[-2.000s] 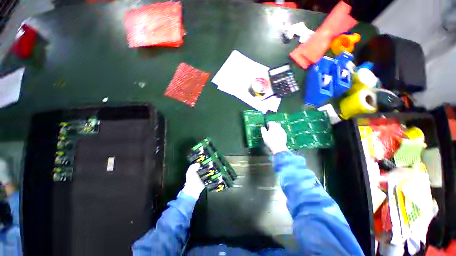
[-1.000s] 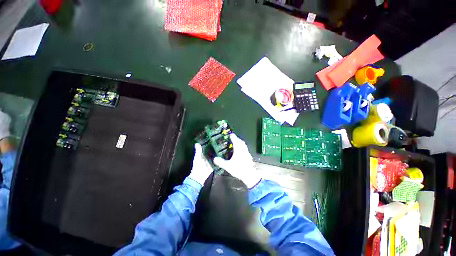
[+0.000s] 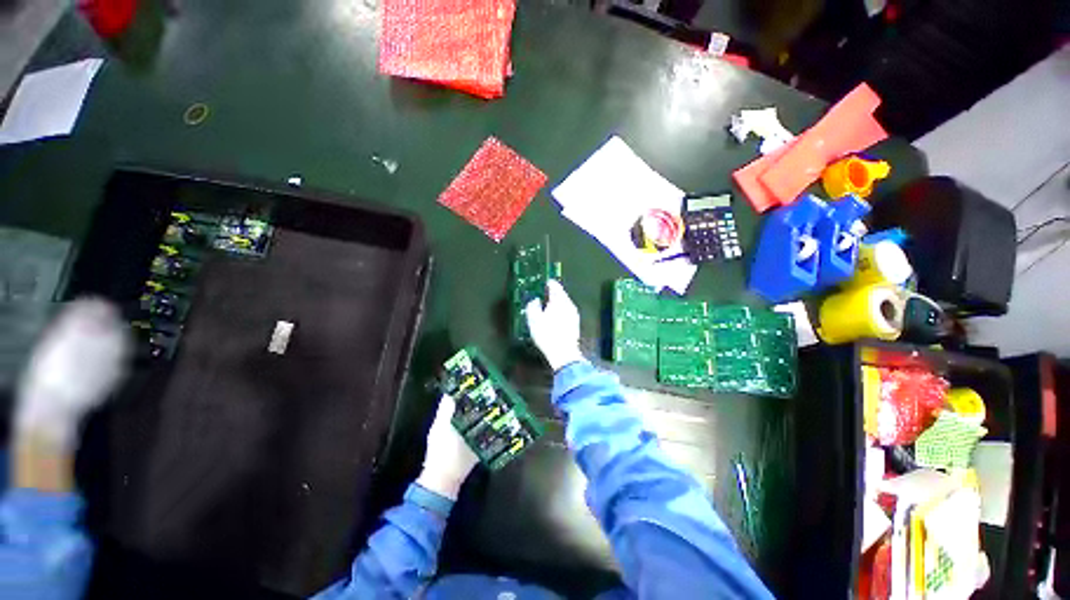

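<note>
My left hand, white-gloved, holds a green PCB panel by its lower left edge, the side with black and yellow parts facing up. My right hand, also white-gloved, is on a narrow green board strip just above and to the right of that panel; whether the strip touches the bench I cannot tell. Green panels lie on the bench right of my right hand, plain side up. The black tote at left holds small boards in a row along its far left side.
Another person's white-gloved hand, blurred, is over the tote's left edge. A scrap bin stands at right. Thin green slivers and a pen-like item lie before it. Papers, calculator, red bubble wrap and blue bottles lie beyond.
My hands, together on the boards a second ago, are now apart. My right hand has moved up with a narrow strip, and my left keeps the panel. Another person's hand has come in over the tote.
</note>
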